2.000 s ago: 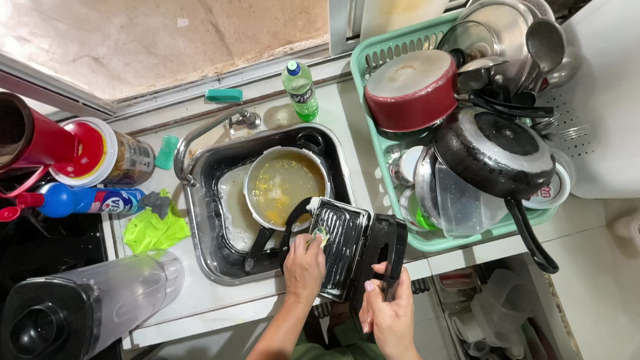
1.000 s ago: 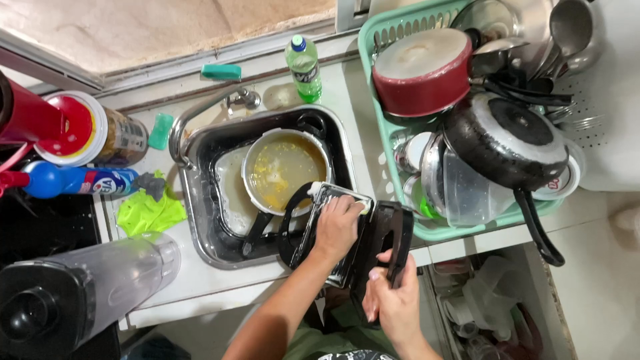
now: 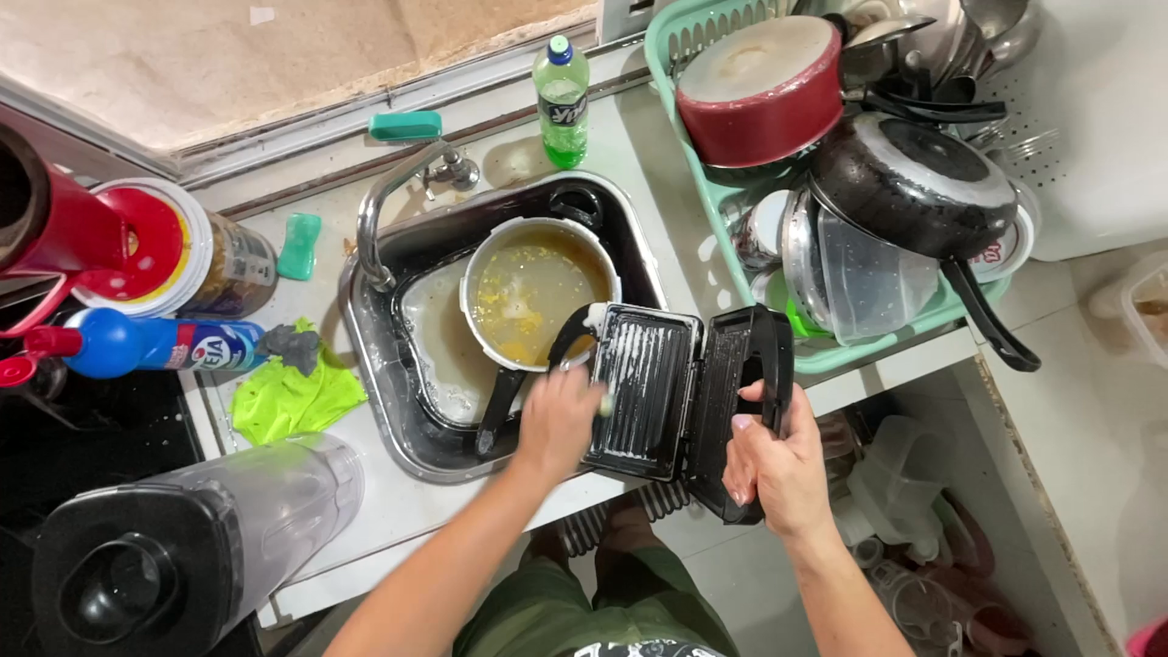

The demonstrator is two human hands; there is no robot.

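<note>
A black sandwich press with ridged plates lies unfolded at the sink's front right edge, white suds on its left plate. My right hand grips the handle of its right half. My left hand, blurred, is at the left plate's edge, its fingers closed around a small, mostly hidden thing, perhaps a sponge. Just beyond it, a metal pot of cloudy water with yellow bits sits in the steel sink, its black handle toward me.
A green dish rack heaped with pans stands right. Behind the sink are a faucet and a green soap bottle. A blender jar, a lime cloth and a blue bottle lie left. Below right is an open shelf of plastic containers.
My left hand has moved from over the ridged left plate to its left edge. My right hand still holds the handle of the press.
</note>
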